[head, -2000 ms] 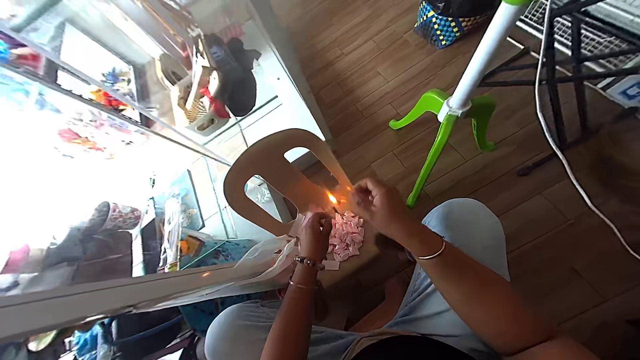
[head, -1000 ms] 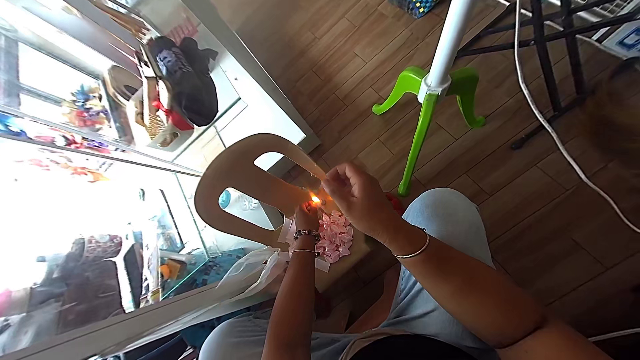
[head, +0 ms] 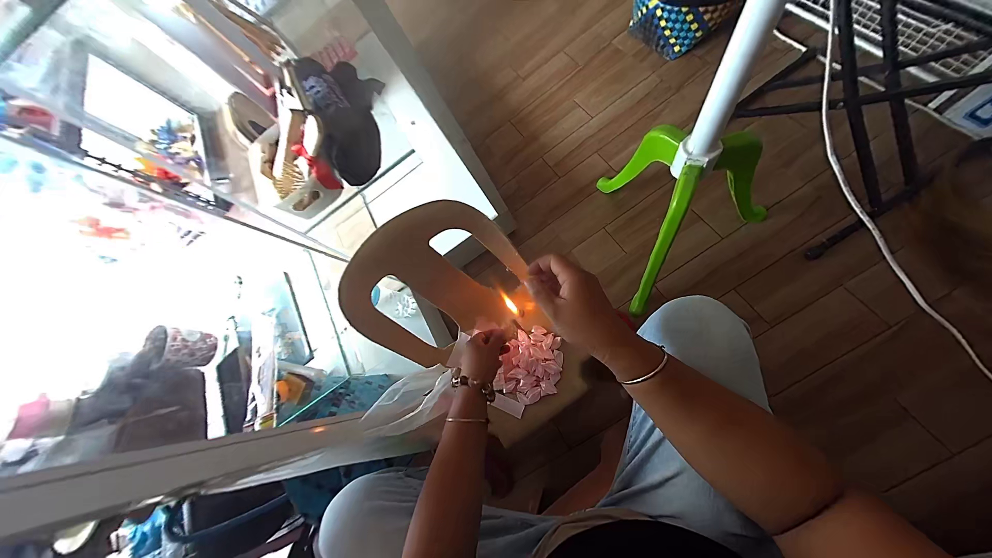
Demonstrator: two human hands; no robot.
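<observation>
A small flame (head: 509, 303) burns between my two hands, above the seat of a beige plastic chair (head: 372, 263). My left hand (head: 482, 353) is closed at the left edge of a heap of folded pink ribbon pieces (head: 533, 366); something small and pale seems pinched in its fingers, too small to name. To the right of the flame is my right hand (head: 570, 298), fingertips together; whether anything is between them cannot be told. A pale flat strip (head: 508, 405) lies at the heap's lower edge. Sheer white fabric (head: 411, 399) hangs beside my left wrist.
A glass display case (head: 325, 248) with shoes and a basket stands at the left. On the wooden floor (head: 837, 333) are a white pole with green feet (head: 682, 209), a white cable (head: 868, 225), a black metal frame (head: 860, 116) and a woven basket (head: 674, 27).
The flame stays lit between my hands throughout. My hands have shifted slightly relative to each other and are a little farther apart than one second ago.
</observation>
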